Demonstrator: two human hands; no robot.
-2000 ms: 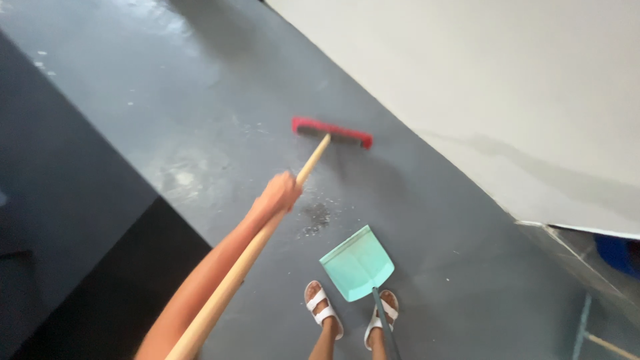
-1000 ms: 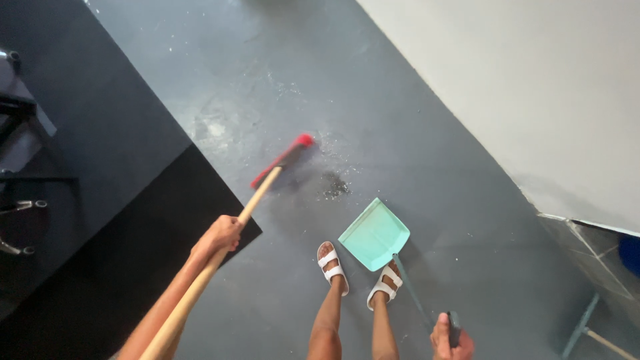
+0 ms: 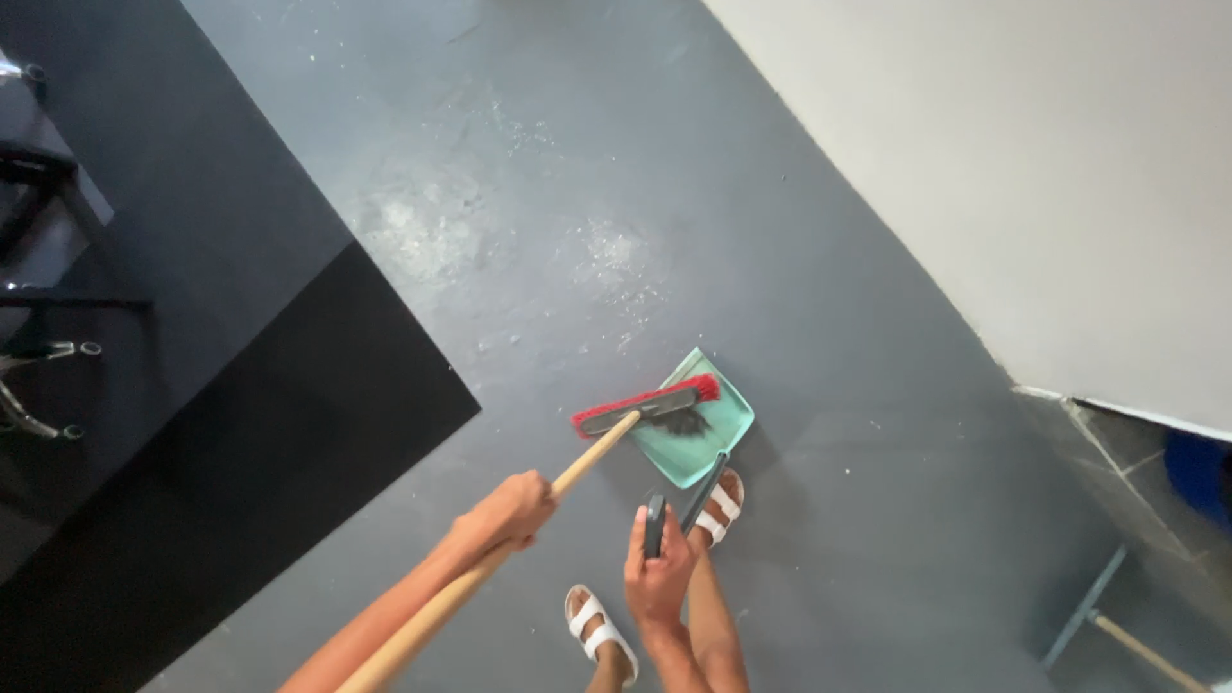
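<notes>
My left hand point(image 3: 510, 510) grips the wooden handle of a push broom point(image 3: 647, 406) with red bristles. The broom head lies across the open side of a mint-green dustpan point(image 3: 693, 452), in which a dark clump of dirt point(image 3: 680, 422) sits beside the bristles. Lower down, my right hand point(image 3: 660, 563) is closed on the dark grip of the dustpan's long handle. White specks of debris point(image 3: 630, 289) are scattered over the grey floor beyond the broom.
My feet, in white sandals point(image 3: 595, 630), are just below the dustpan. Black mats point(image 3: 318, 423) and metal chair legs point(image 3: 48, 351) are at left. A white wall point(image 3: 1011, 173) borders the right side. A squeegee-like tool point(image 3: 1092, 614) and a blue object point(image 3: 1198, 476) are at lower right.
The broom head has moved from the floor onto the dustpan's edge. The dark dirt, earlier on the floor, is now in the dustpan. My right hand has come further into view.
</notes>
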